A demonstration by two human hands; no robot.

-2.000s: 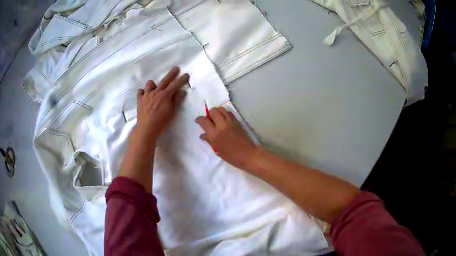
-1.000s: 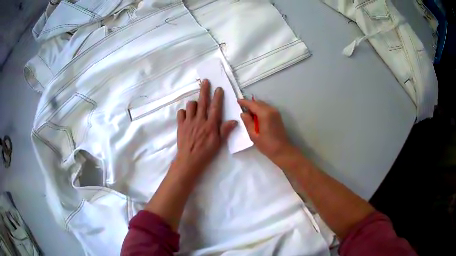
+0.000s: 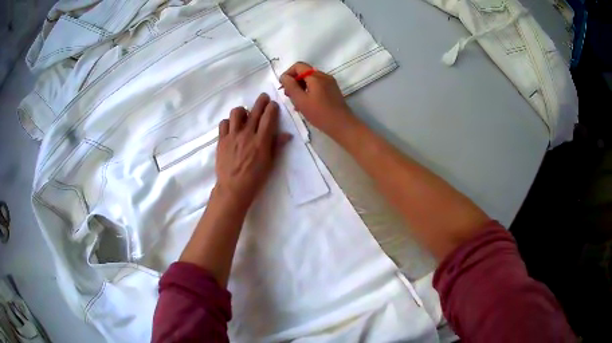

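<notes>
A large white garment piece (image 3: 282,268) with dark stitching covers much of the table. A white template card (image 3: 307,175) lies on it along the raw edge. My left hand (image 3: 248,151) rests flat with its fingertips at the card's left side, beside a welt pocket (image 3: 188,151) that it partly covers. My right hand (image 3: 315,97) grips a thin red pen (image 3: 306,74), its tip at the garment's edge near the card's upper end. The card's upper part is partly hidden by my left fingers.
The pale grey table (image 3: 463,120) curves at the right. Another stitched garment piece (image 3: 530,60) lies at the upper right. Crumpled white cloth (image 3: 74,33) lies at the upper left. A dark looped tool (image 3: 4,221) is cut off at the left edge. An armhole (image 3: 109,242) opens at left.
The card was laid by the raw edge between the oldest and middle frames. Since then my right hand has moved up along that edge with the pen. My left hand has shifted slightly left and up.
</notes>
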